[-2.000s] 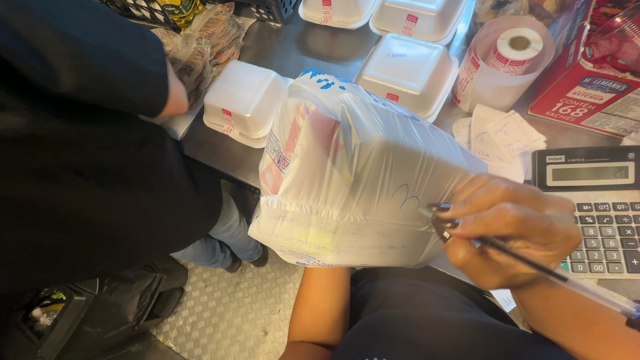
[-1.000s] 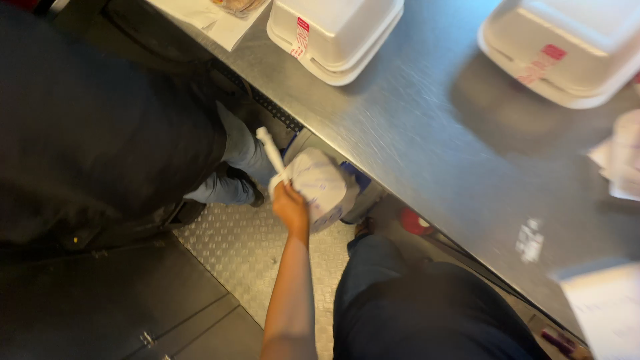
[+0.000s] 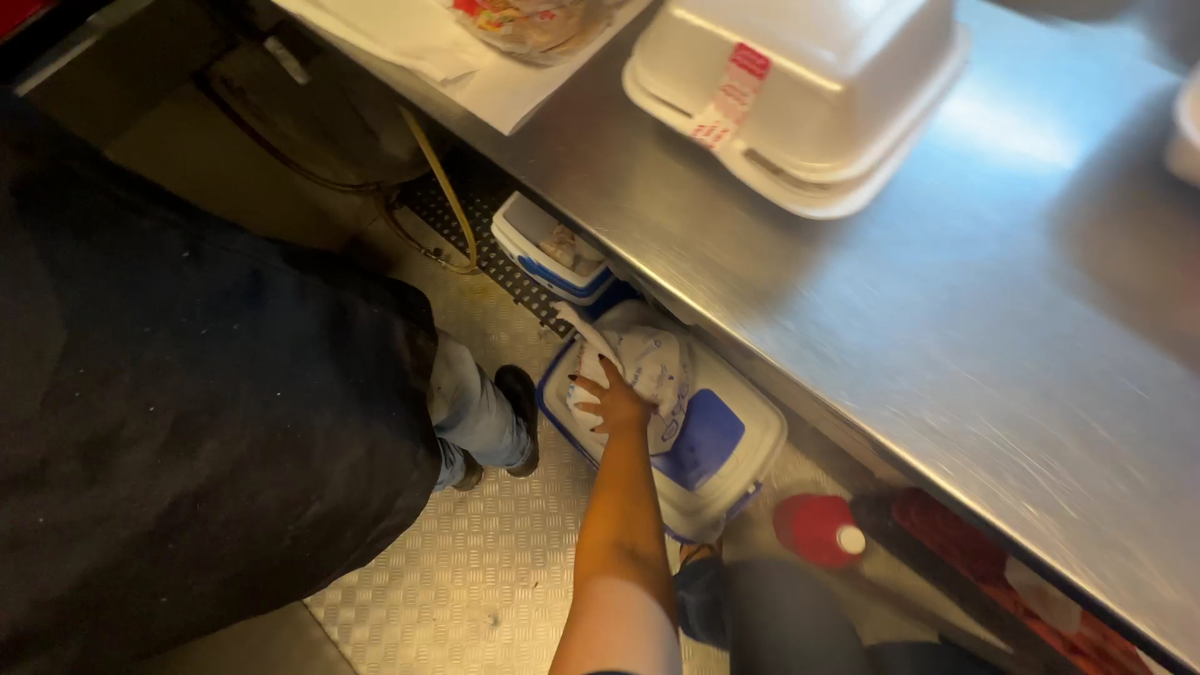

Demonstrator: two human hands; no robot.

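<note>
My left hand [image 3: 611, 398], fingers spread, touches the side of a white printed plastic bag [image 3: 660, 366]. The bag's twisted top sticks up beside my fingers. The bag rests on the lid of a white and blue cooler box [image 3: 750, 412], under the edge of the steel counter. What the bag holds is hidden. My right hand is out of view. Above on the counter stands a closed white foam food box [image 3: 816, 103] with a red and white sticker across its front.
A person in a dark apron [image 3: 206, 403] stands close on the left. The steel counter [image 3: 844, 309] runs diagonally at the right. Beneath it are a smaller cooler [image 3: 548, 248] and a red container with a white cap [image 3: 814, 530]. White paper [image 3: 478, 89] lies near the counter edge.
My left hand gripped the bag's twisted top one second ago; its fingers are now spread against the bag. Earlier, my right hand held a pen at the bag. The view has swung down.
</note>
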